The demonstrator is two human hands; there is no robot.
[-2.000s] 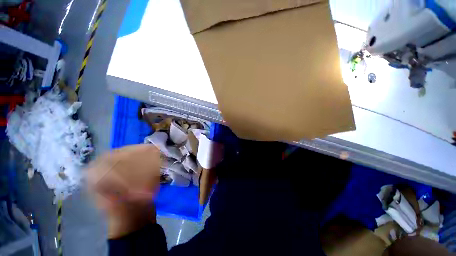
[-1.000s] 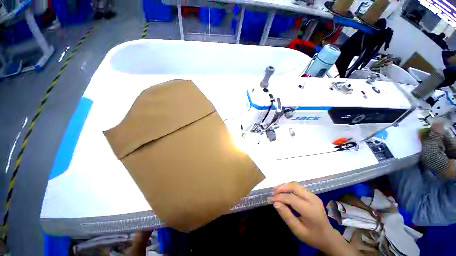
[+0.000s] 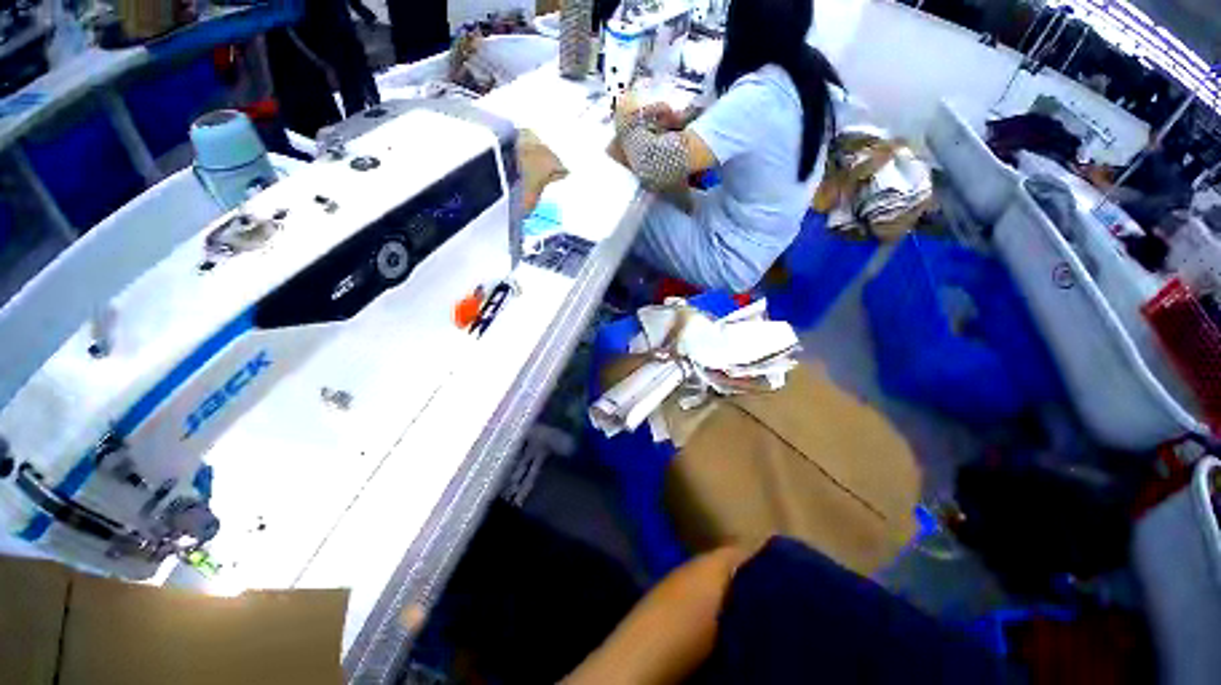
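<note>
A brown garment panel (image 3: 201, 636) lies on the white table at the bottom left, cut off by the picture's edge, with a dark seam line across it. The white JACK sewing machine (image 3: 301, 288) stands behind it, its needle area near the panel. My right forearm reaches down from a dark sleeve at the bottom centre, and its hand is cut off by the lower edge. My left hand is out of the picture. A tied bundle of pale pieces (image 3: 696, 355) lies on a stack of brown panels (image 3: 803, 468) beside the table.
Orange and black thread snips (image 3: 485, 308) lie on the table. A pale blue-green object (image 3: 230, 154) stands behind the machine. Another person (image 3: 737, 161) sits at a further machine. Blue bins (image 3: 957, 321) stand on the floor, with long white troughs (image 3: 1058, 268) at the right.
The view has swung far to the right. The brown panel now shows only at the lower left corner. My right hand, visible before near the table edge, has left the picture.
</note>
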